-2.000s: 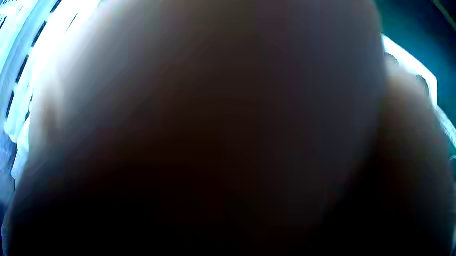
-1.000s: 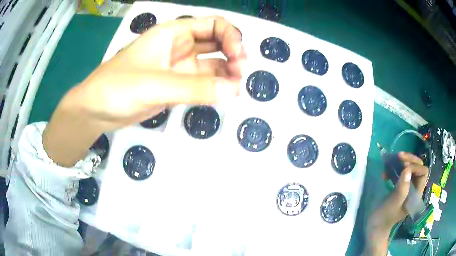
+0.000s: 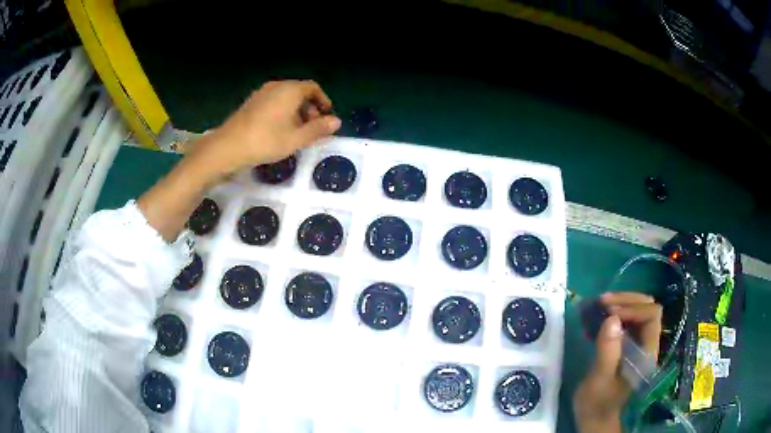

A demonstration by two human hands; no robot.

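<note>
A white foam tray (image 3: 325,372) holds rows of round black discs (image 3: 382,305), one per pocket; a more silvery disc (image 3: 448,387) is near the front. Several front pockets are bare. My left hand (image 3: 283,123) is over the tray's back left edge, fingers curled; the dark patch between thumb and fingers could be shadow or a part. My right hand (image 3: 621,338) grips a dispensing syringe (image 3: 597,317) right of the tray, its tip pointing left at the tray's right edge.
Loose discs (image 3: 363,120) lie beyond the tray on the dark green surface, one farther right. A black dispenser box (image 3: 706,338) with a red light stands at right, a clear hose (image 3: 651,256) looping beside it. A yellow post (image 3: 123,72) and stacked white trays (image 3: 51,161) are at left.
The view has shifted, showing more of the belt beyond. My left hand has moved from above the tray's middle left to its back edge. My right hand still holds the syringe, tip now closer to the tray.
</note>
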